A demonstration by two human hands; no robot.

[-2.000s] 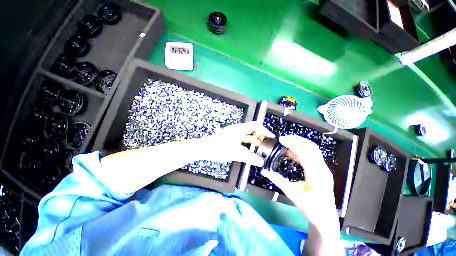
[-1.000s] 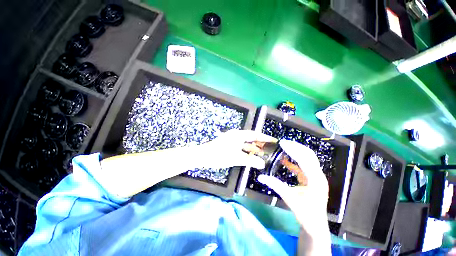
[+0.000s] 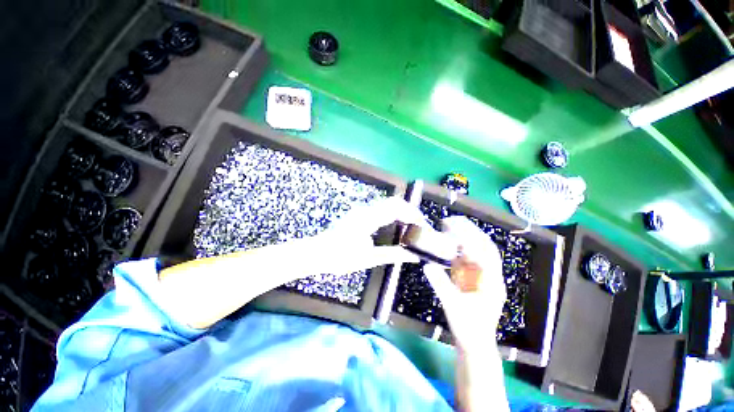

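My left hand (image 3: pixel 366 235) and my right hand (image 3: pixel 475 278) meet over the border between the silver-parts tray and the black-parts tray. A dark round unit (image 3: pixel 422 251) is held between them, mostly hidden by the fingers. The heaped silver parts (image 3: pixel 265 201) lie under and behind my left forearm. The small black parts (image 3: pixel 515 278) lie in the tray beneath and around my right hand.
A divided tray (image 3: pixel 205 88) with several round black units stands at left. A white counter (image 3: pixel 288 108), a yellow-topped piece (image 3: pixel 455 183) and a white basket (image 3: pixel 546 199) stand behind the trays. Another tray (image 3: pixel 575 338) at right holds two units. Single units (image 3: pixel 323 48) sit on the green surface.
The single units on the green surface have shifted left. My hands have tilted the held unit, and less of it shows now. A fingertip shows at the bottom right edge.
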